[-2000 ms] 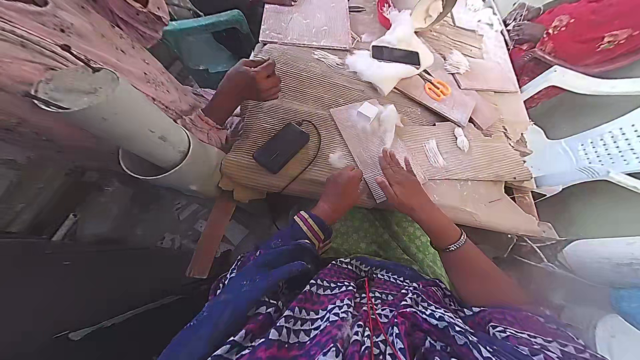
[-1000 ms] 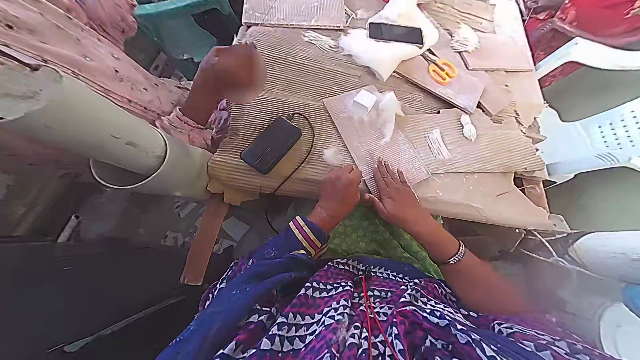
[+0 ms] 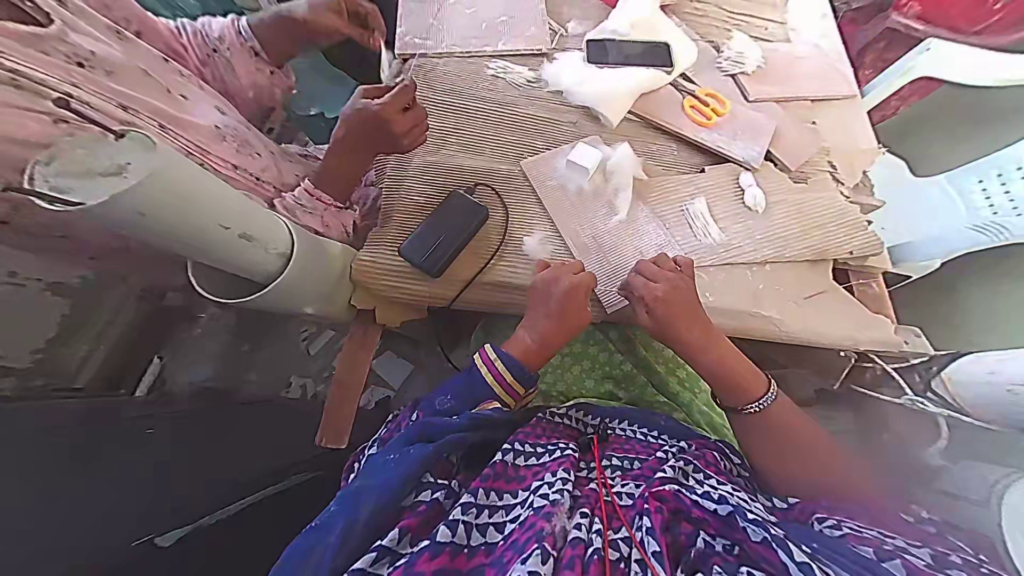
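Note:
My left hand [image 3: 558, 302] is curled at the table's near edge, beside the lower corner of a ribbed board [image 3: 596, 248]. My right hand [image 3: 664, 294] rests with bent fingers on that board's right side; whether either hand pinches something small is hidden. On the board lie a small white block [image 3: 583, 161] and a tuft of white cotton [image 3: 622, 172]. Another cotton wisp [image 3: 537, 245] is just beyond my left hand. To the right lie a row of thin white cotton wicks [image 3: 703, 220] and a small tied white bundle [image 3: 752, 192].
A black power bank [image 3: 444, 232] with a cable lies at left. Farther back are orange-handled scissors [image 3: 706, 106], a phone [image 3: 630, 54] on cotton wool and a wick pile [image 3: 740, 54]. Another person's hands [image 3: 384, 120] hold white fibre at upper left. A plastic chair [image 3: 952, 192] stands at right.
My right hand, flat on the board before, now has its fingers bent. The other person's second hand has come into view, with white fibre between both. The view has shifted somewhat.

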